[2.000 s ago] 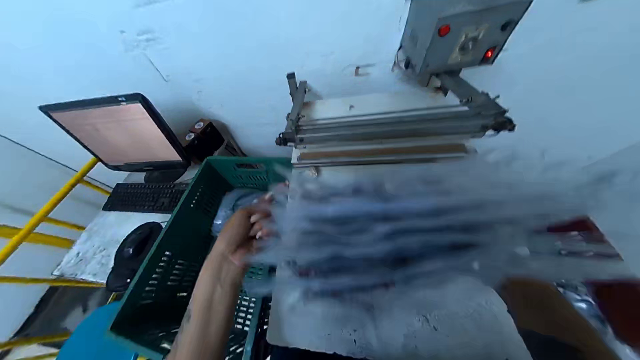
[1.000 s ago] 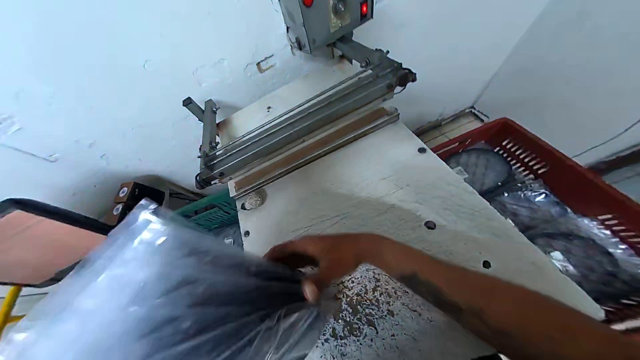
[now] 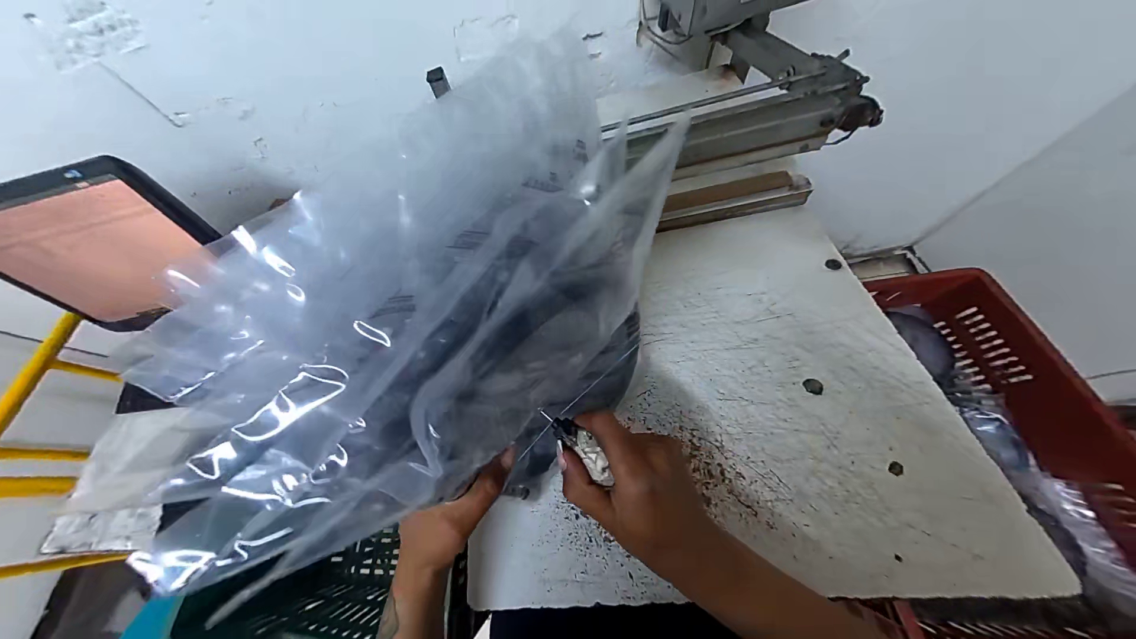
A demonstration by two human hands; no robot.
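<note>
A fanned stack of clear plastic bags (image 3: 382,293) with dark, folded contents fills the middle and left of the head view. My left hand (image 3: 453,524) grips the lower edge of the stack, its thumb on top and most fingers hidden beneath. At the bottom corner of the bags my right hand (image 3: 635,488) pinches a small black and whitish piece (image 3: 586,448), which I cannot identify. The stack partly covers a bar heat sealer (image 3: 737,133) mounted at the back of the worn white worktop (image 3: 754,355).
A red plastic crate (image 3: 1047,382) with bagged items stands at the right. Below the bags at the lower left is a green crate (image 3: 346,586). A monitor (image 3: 106,240) and yellow metal rails (image 3: 40,373) are at the left.
The bags, earlier held low at the left by my right hand, now stand raised and fanned across the middle. My left hand has come into view beneath them.
</note>
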